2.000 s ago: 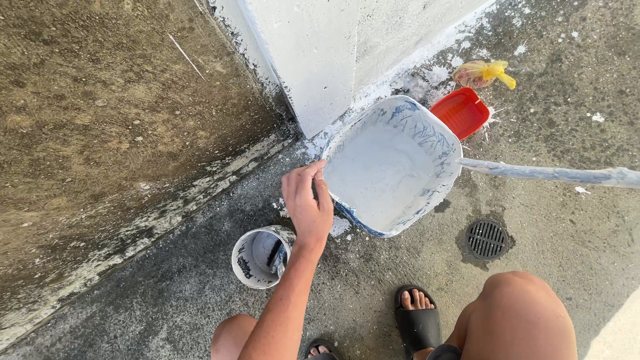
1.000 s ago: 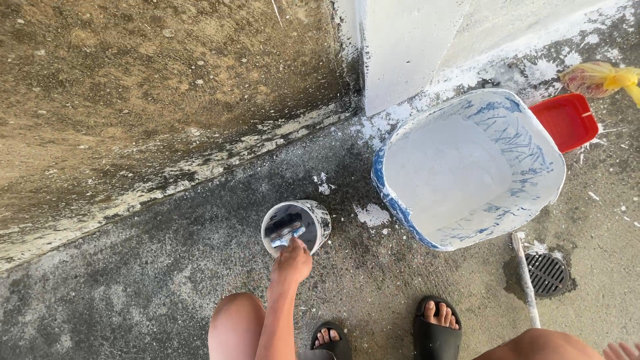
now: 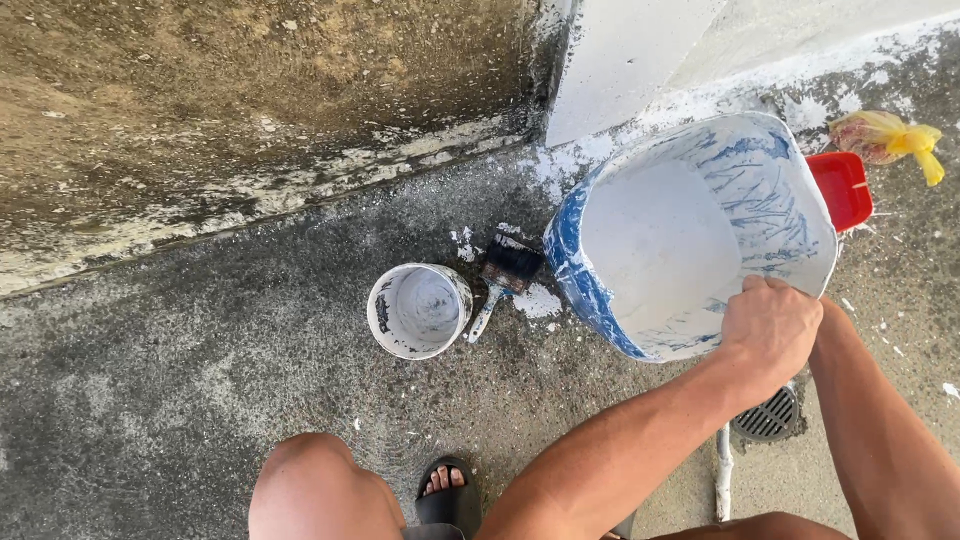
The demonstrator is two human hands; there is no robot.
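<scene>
My left hand (image 3: pixel 774 326) grips the near right rim of a large blue plastic bucket (image 3: pixel 574 247) that holds white paint (image 3: pixel 652 247). The bucket is tilted toward the left, and its inner wall is streaked white. My right hand is mostly hidden behind the bucket's right side; its forearm comes up from the lower right, and its fingers cannot be seen. A small white tub (image 3: pixel 420 311) with some paint residue inside stands to the left. Between tub and bucket a paintbrush (image 3: pixel 502 277) with dark bristles lies on the concrete.
A red plastic scoop or tray (image 3: pixel 844 191) sits beyond the bucket, near a knotted yellow plastic bag (image 3: pixel 892 139). A paint-covered stick (image 3: pixel 724 472) lies by a round floor drain (image 3: pixel 769 415). A stained wall (image 3: pixel 262 97) and a white-painted wall (image 3: pixel 630 60) meet behind.
The brush, held in the small tub one second ago, now lies on the floor beside it. One hand has moved from the tub to the bucket's rim. The bucket has become tilted.
</scene>
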